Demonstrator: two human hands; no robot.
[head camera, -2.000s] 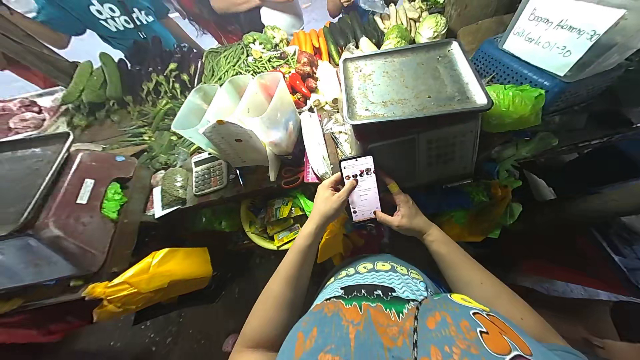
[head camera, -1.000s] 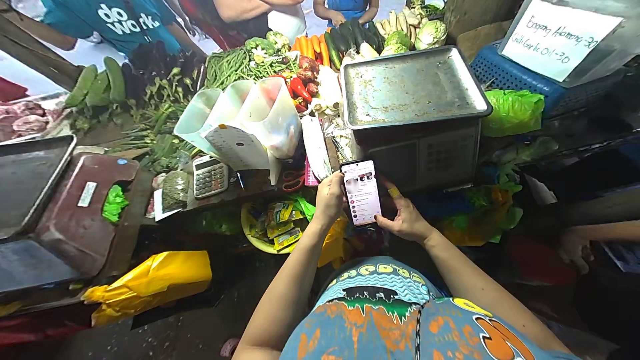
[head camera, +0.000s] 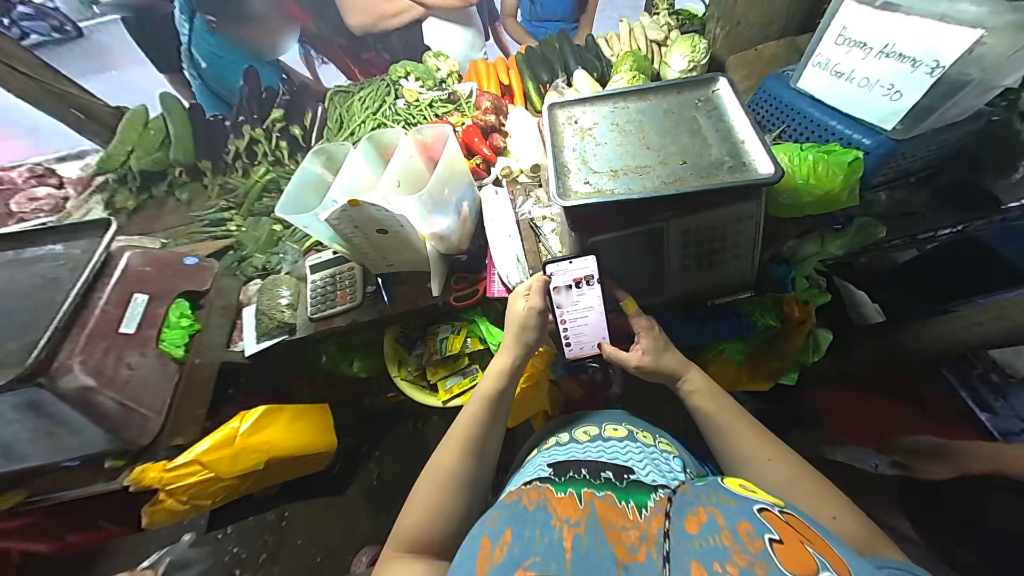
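Note:
A smartphone (head camera: 578, 308) with a lit screen is held upright in front of my body. My left hand (head camera: 528, 312) grips its left edge. My right hand (head camera: 644, 340) supports the lower right side, its thumb at the bottom corner of the screen and a yellow band around one finger. Just beyond the phone is a weighing scale (head camera: 676, 248) with a metal tray (head camera: 660, 140) on top. Left of the phone, red-handled scissors (head camera: 468, 290) and a calculator (head camera: 334, 284) lie along the counter edge, near a translucent plastic holder (head camera: 432, 188).
Green beans (head camera: 368, 108), carrots (head camera: 512, 80) and cabbages (head camera: 684, 56) are piled behind. A yellow basin of packets (head camera: 412, 384) sits below the counter, and a yellow plastic bag (head camera: 256, 456) lies lower left. A blue basket (head camera: 872, 144) stands right. People stand across the stall; another person's arm (head camera: 952, 458) shows at right.
The screen's content has shifted since the earlier frames. Both hands stay on the phone. The person in the teal shirt across the stall has moved.

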